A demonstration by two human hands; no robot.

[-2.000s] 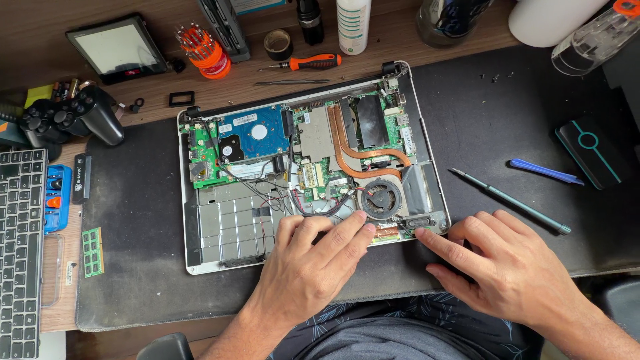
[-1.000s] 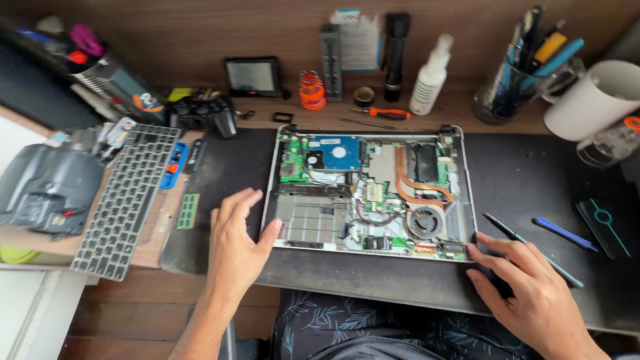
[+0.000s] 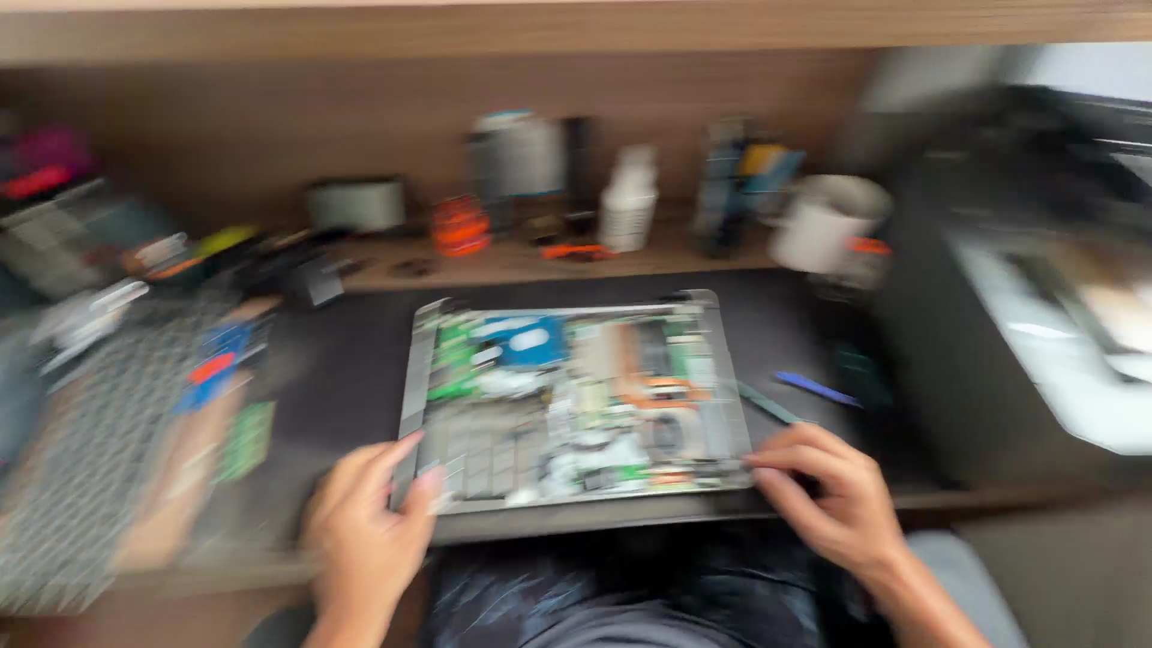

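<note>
An opened laptop base (image 3: 486,450) lies flat on the dark desk mat, its inside facing up; the whole view is motion-blurred. Inside it are a blue-labelled hard drive (image 3: 531,340), copper heat pipes (image 3: 661,389) and a cooling fan (image 3: 670,434). My left hand (image 3: 373,522) is at the base's lower left corner, thumb and fingers apart over its edge. My right hand (image 3: 828,490) has its fingertips at the lower right corner. Blur hides how firmly either hand touches the case.
Right of the laptop lie a teal-grey stick tool (image 3: 769,402) and a blue pry tool (image 3: 817,389). At left are a green memory module (image 3: 245,441) and a keyboard (image 3: 117,432). A white bottle (image 3: 629,200), orange-handled screwdriver (image 3: 578,253) and white mug (image 3: 828,223) stand or lie behind.
My left hand has gone from near the fan to the laptop's left edge; my right hand has stayed by the right corner. The view has swung up and widened.
</note>
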